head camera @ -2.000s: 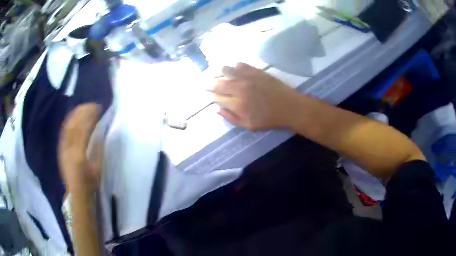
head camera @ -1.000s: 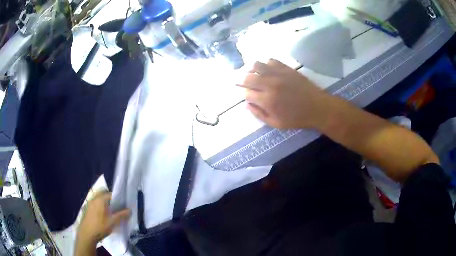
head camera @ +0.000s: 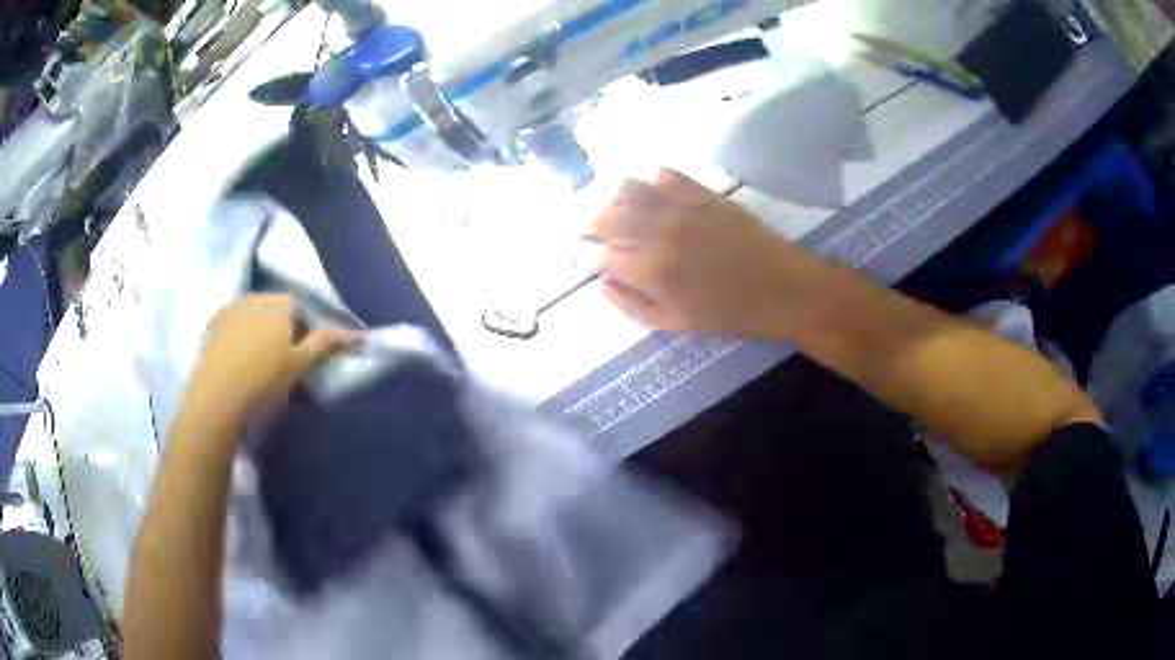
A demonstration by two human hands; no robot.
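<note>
A light grey and navy garment panel [head camera: 567,503] is bunched and blurred at the lower left, partly over the table's front edge. My left hand [head camera: 264,355] grips its upper part, with thumb and fingers closed on the cloth. A dark strip crosses the grey cloth. A navy part of the cloth lies between my left hand and the machine. My right hand [head camera: 689,258] rests on the white table just in front of the needle area, fingers curled. The glare hides its fingertips and anything under them.
The white sewing machine [head camera: 580,52] with a blue knob stands at the back. A grey pointed piece [head camera: 805,135], a dark strip [head camera: 709,61], thin green-yellow and blue sticks [head camera: 915,65] and a navy piece [head camera: 1024,58] lie right of it. A ruler [head camera: 889,226] runs along the front edge. A blue basket [head camera: 1095,206] is below right.
The panel lay spread over the table's left side; it is now gathered, folded and pulled away from the needle area. My left hand has moved up and gripped it. My right hand stays nearly in place.
</note>
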